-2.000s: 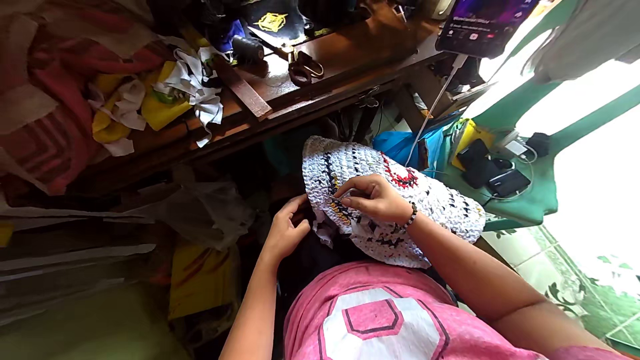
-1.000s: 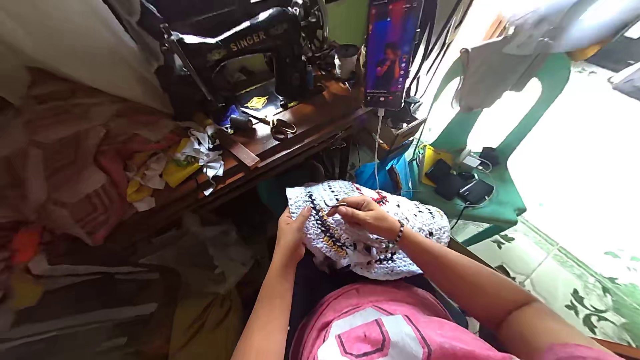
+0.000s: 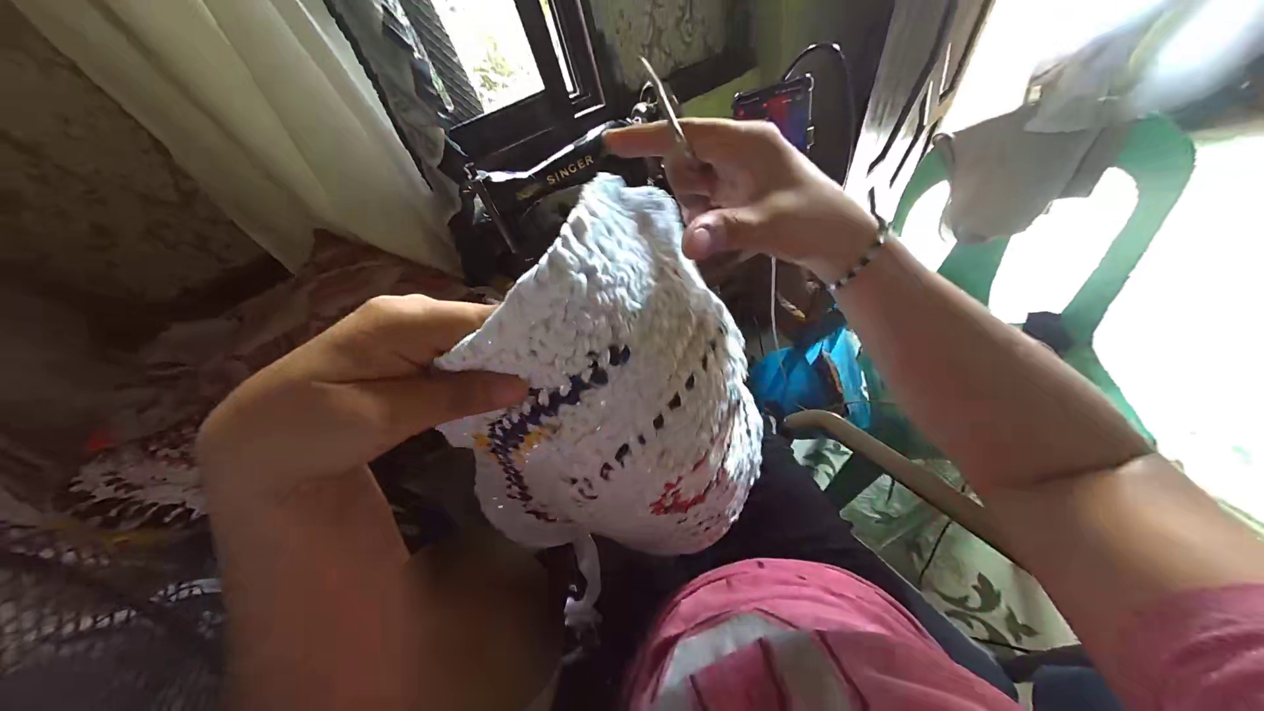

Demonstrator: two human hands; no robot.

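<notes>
A white crocheted piece (image 3: 632, 375) with dark, yellow and red patches hangs raised in front of me. My left hand (image 3: 395, 365) pinches its left edge between thumb and fingers. My right hand (image 3: 750, 193), with a beaded bracelet at the wrist, is beside the top of the piece and holds a thin, pointed, light-coloured tool (image 3: 669, 104), perhaps a crochet hook; its type is not clear. A loose white strip (image 3: 585, 583) dangles from the bottom of the piece. Whether the right fingers touch the fabric cannot be told.
Behind the piece stands a Singer sewing machine (image 3: 568, 170) by a window. A phone (image 3: 780, 109) with a lit screen is behind my right hand. A green plastic chair (image 3: 1136, 217) with cloth over it stands at the right, a blue bag (image 3: 815, 375) nearer. A pale curtain (image 3: 247, 118) hangs left.
The crocheted piece has been lifted from my lap, and both hands have risen with it. My right hand, earlier on the fabric, is now up at its top. The view has tilted up.
</notes>
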